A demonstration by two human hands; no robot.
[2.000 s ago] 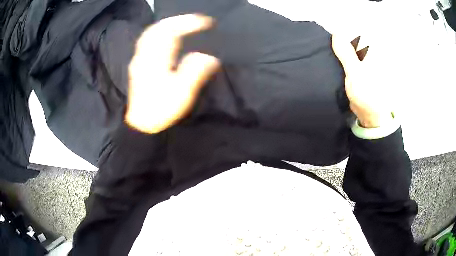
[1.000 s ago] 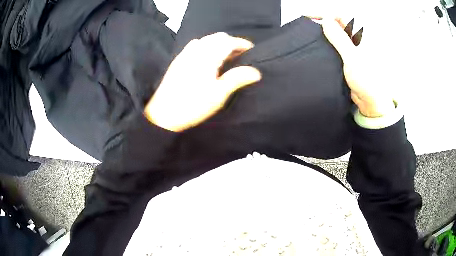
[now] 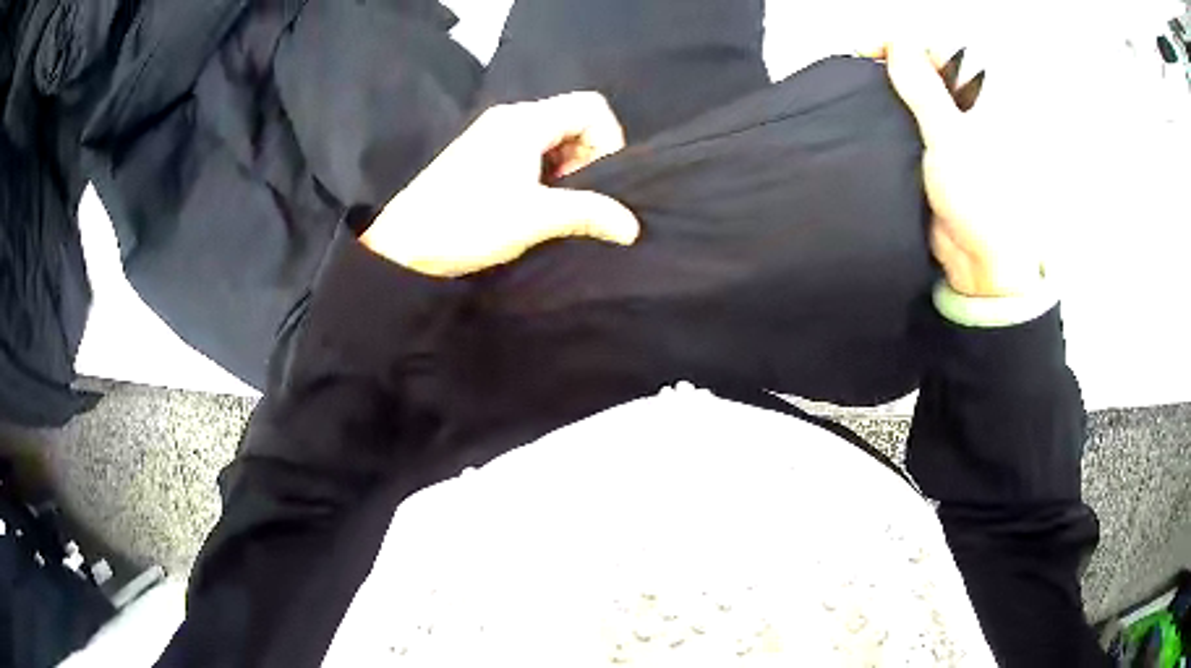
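Note:
A dark garment [image 3: 771, 248] lies in front of me, with a narrow part stretched between my hands. My left hand [image 3: 509, 196] is on its left part, thumb and curled forefinger apart at the tips. Creases run right from this hand, and the other fingers are hidden. My right hand [image 3: 960, 196] is at the garment's right edge, fingertips at its far corner. Two dark pointed tips, likely of thread snips [image 3: 967, 81], stick out beside my right hand. The rest of them is hidden.
More dark cloth is heaped at the left [image 3: 52, 170]. The white tabletop [image 3: 1110, 235] shows at the right, with small dark items at its far right. Speckled grey floor [image 3: 144, 470] shows below the table's edge. A green object [image 3: 1160, 639] is at the lower right.
My left hand has moved right from its first place, and the cloth beside it is now drawn into creases. My right hand has shifted slightly up and right with the dark tips.

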